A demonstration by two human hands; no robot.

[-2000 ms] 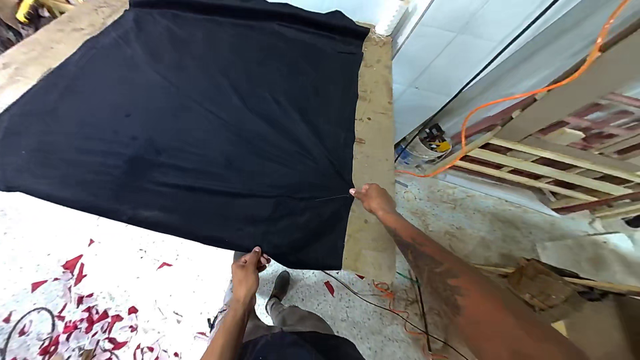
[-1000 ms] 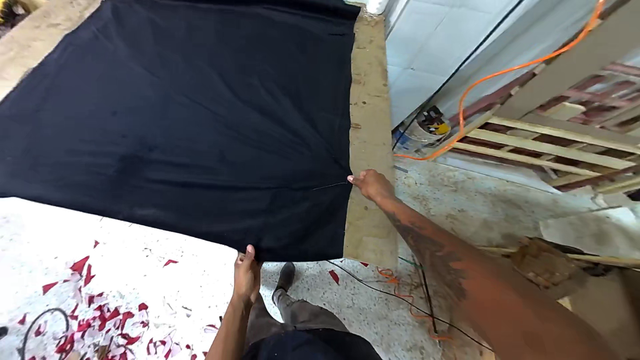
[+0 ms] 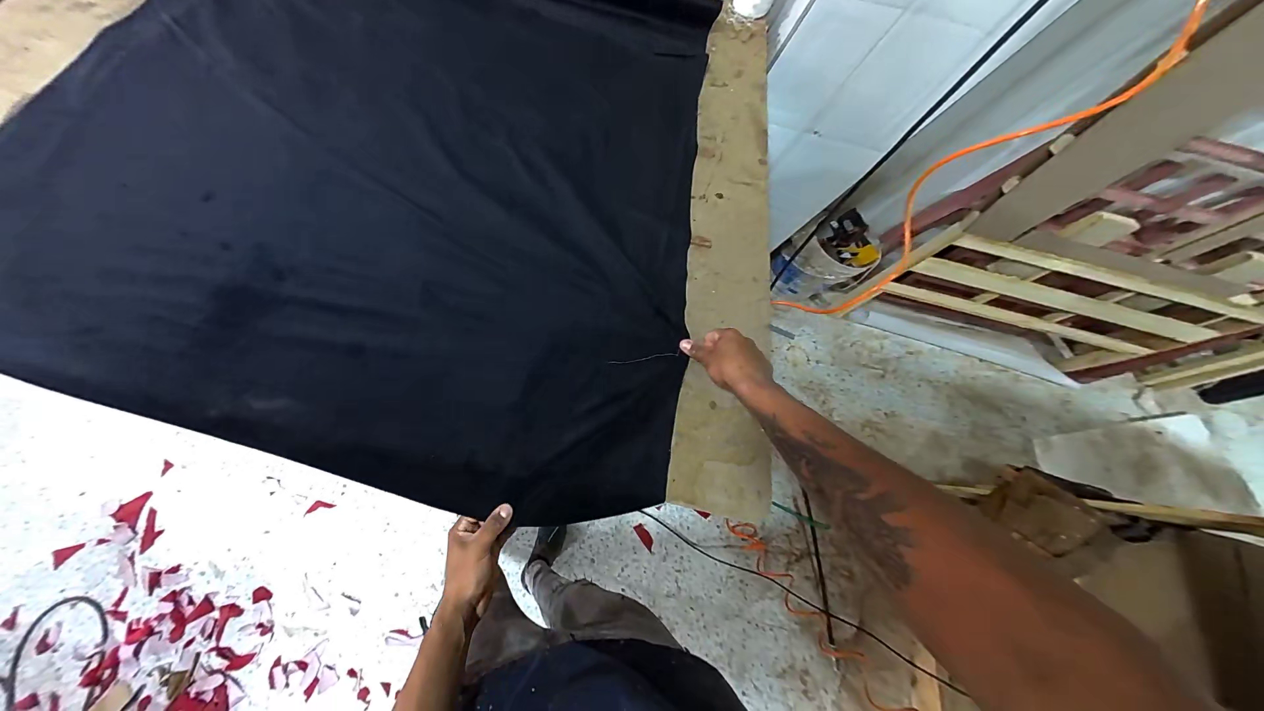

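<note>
A large sheet of dark navy or black fabric (image 3: pixel 395 247) lies over a wooden table (image 3: pixel 731 197), whose bare edge shows on the right. My right hand (image 3: pixel 726 357) pinches the fabric's right edge, and creases fan out from that grip. A thin light thread (image 3: pixel 640 358) lies on the cloth beside those fingertips. At the near edge, my left hand (image 3: pixel 476 553) holds the fabric's hem with the thumb on top; its other fingers are partly hidden.
Red and pale scraps (image 3: pixel 188 632) litter the floor at the lower left. Cables and an orange coiled hose (image 3: pixel 790 592) run below the table's corner. On the right are a bucket of tools (image 3: pixel 829 262), an orange hose (image 3: pixel 987 148) and a slatted wooden frame (image 3: pixel 1076 286).
My left hand, lower and with the hem draping more loosely two seconds ago, now has its thumb over the hem. My right hand keeps its pinch on the right edge.
</note>
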